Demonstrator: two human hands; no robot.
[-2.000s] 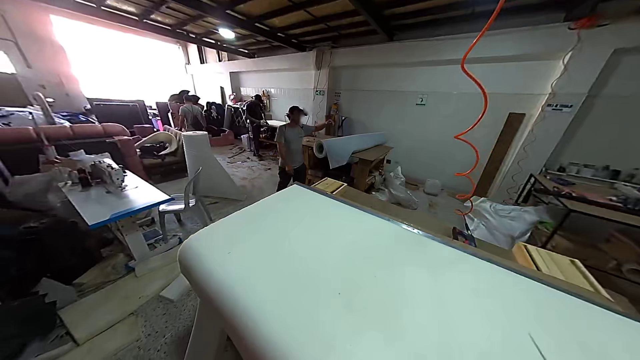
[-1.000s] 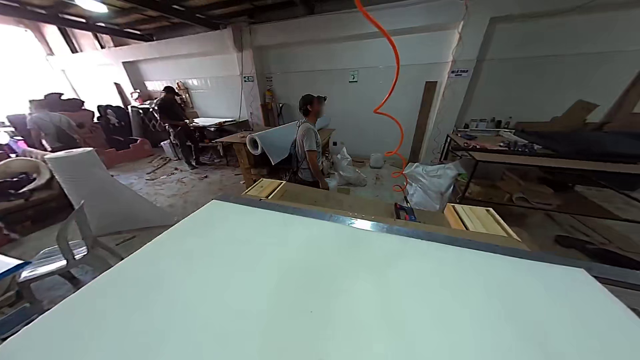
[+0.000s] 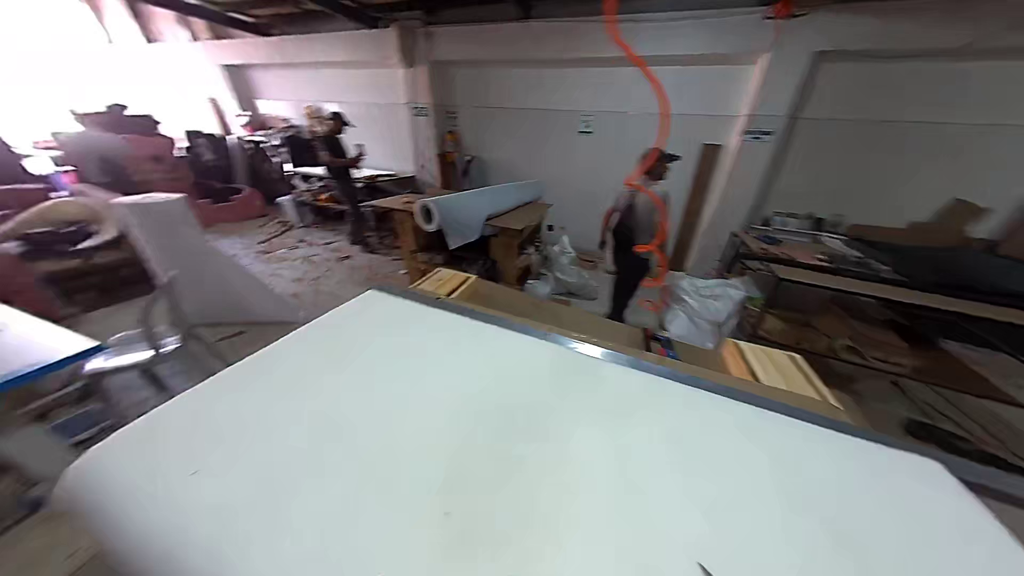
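Neither my left hand nor my right hand shows in the head view, so what they hold or touch cannot be seen. Directly before me lies a wide white sheet [image 3: 480, 432], spread over a table and hanging in a curve at the lower left. A grey metal strip [image 3: 596, 350] runs along the sheet's far edge. A small dark pointed thing [image 3: 704, 569] shows at the bottom edge of the view, on or over the sheet; its kind cannot be told.
Beyond the far edge stand wooden pieces [image 3: 780, 372] and a white sack [image 3: 704, 310]. An orange coiled air hose [image 3: 662, 120] hangs in front of a person [image 3: 638, 228]. A white roll [image 3: 480, 210] rests on a bench. Left are a plastic chair [image 3: 144, 348] and another person [image 3: 342, 176].
The nearer person has moved right, from beside the white roll to behind the orange hose. The view has swung about between frames.
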